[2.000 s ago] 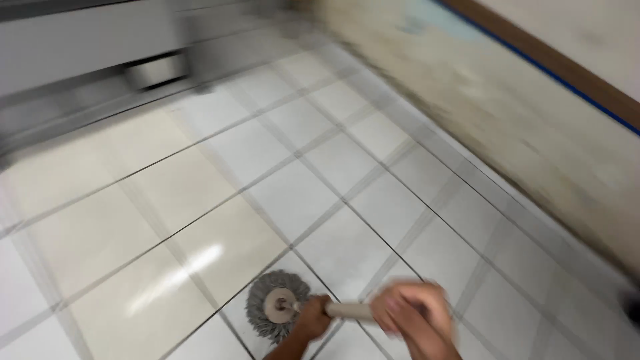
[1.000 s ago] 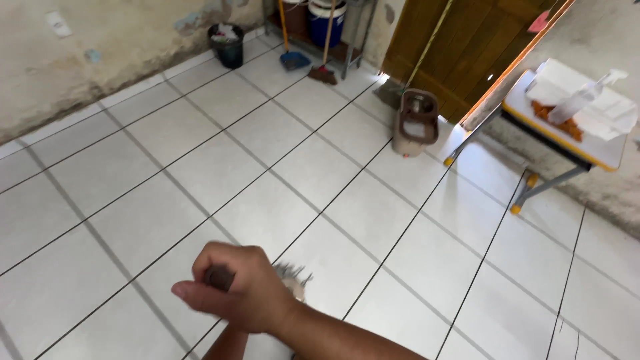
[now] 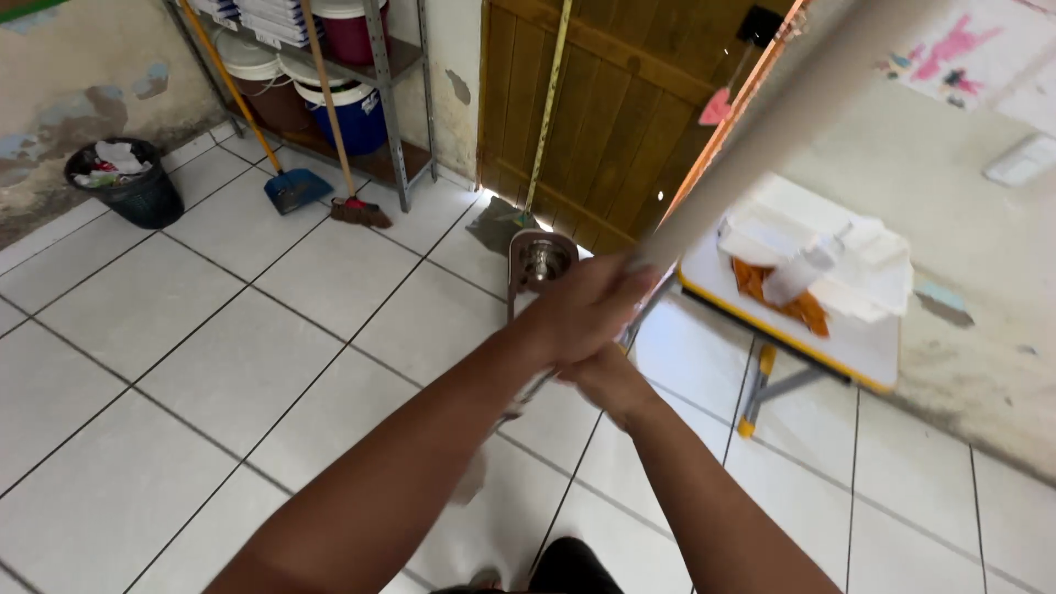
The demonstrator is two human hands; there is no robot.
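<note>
A thick pale mop handle (image 3: pixel 742 157), blurred, slants from the upper right down to my two hands. My left hand (image 3: pixel 582 309) is closed around it, and my right hand (image 3: pixel 606 375) grips just below, close against the left. The lower part of the mop is mostly hidden behind my left forearm; the mop head cannot be made out. Beyond my hands a brown mop bucket (image 3: pixel 543 239) with a metal wringer basket stands on the tiled floor, partly covered by my left hand.
At the left stand a waste bin (image 3: pixel 136 194), a blue dustpan (image 3: pixel 295 190), a broom (image 3: pixel 360 212) and a metal shelf (image 3: pixel 392 124) with lidded buckets. A wooden door (image 3: pixel 610 124) is ahead. On the right, a small table (image 3: pixel 866 363) holds a spray bottle (image 3: pixel 800 272) and an orange cloth (image 3: pixel 747 276).
The view has swung from the wall side toward the door and shelf. My hands, apart on the handle two seconds ago, are now close together, and the handle rises to the upper right.
</note>
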